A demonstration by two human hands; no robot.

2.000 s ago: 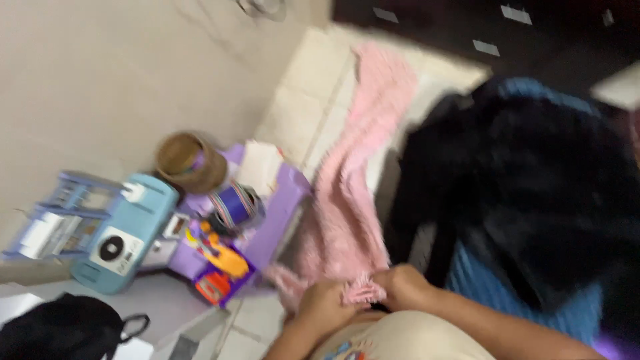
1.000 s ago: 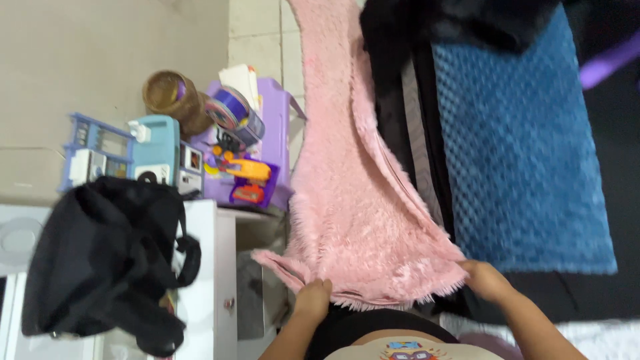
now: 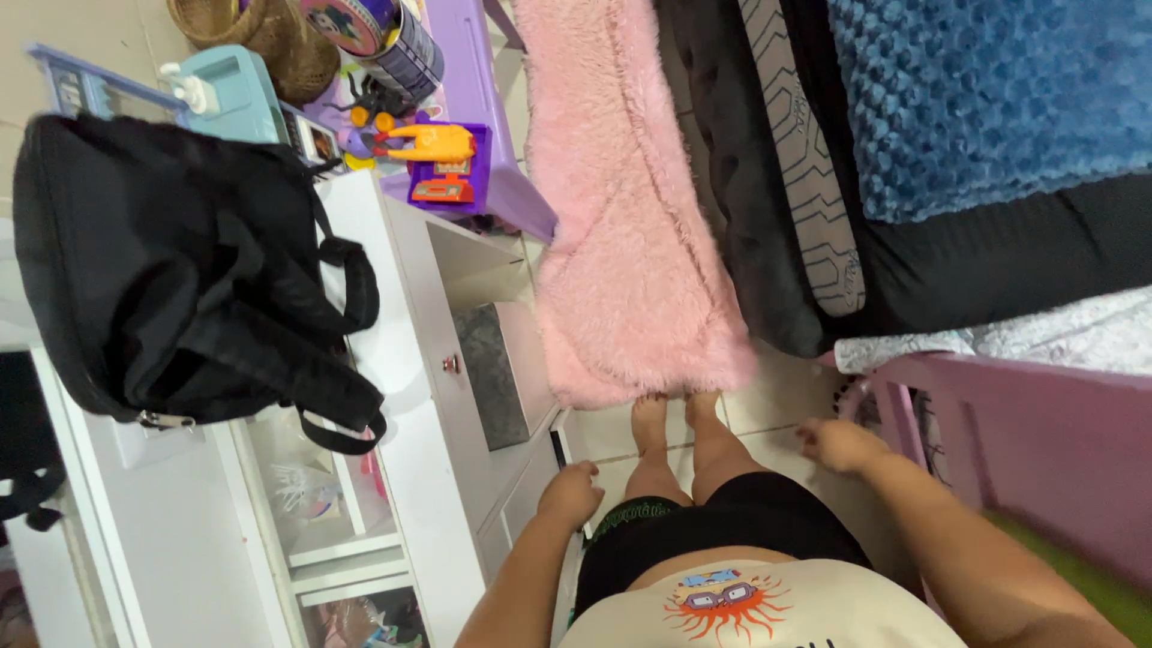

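A pink shaggy rug [image 3: 630, 243] lies on the tiled floor between the white furniture and the bed, its near edge at my toes. A crease or fold line runs along its right part. My left hand [image 3: 571, 495] hangs beside my left thigh, near the white drawers, with nothing in it and its fingers loosely curled. On the other side, my right hand [image 3: 837, 445] is held out over the floor tiles by the pink bed frame, also holding nothing, its fingers partly curled. Neither hand touches the rug.
A black backpack [image 3: 180, 270] rests on the white dresser [image 3: 396, 387] at left. Beyond it stands a purple plastic table [image 3: 513, 153] with toys and a woven basket [image 3: 306, 54]. At right are the black mattress [image 3: 1017, 243], a blue textured blanket [image 3: 981, 99] and the pink bed frame [image 3: 1035, 432].
Both hands have let go of the pink rug, which they held by its near edge one second ago. The rug now lies on the floor, and my hands are apart at my sides.
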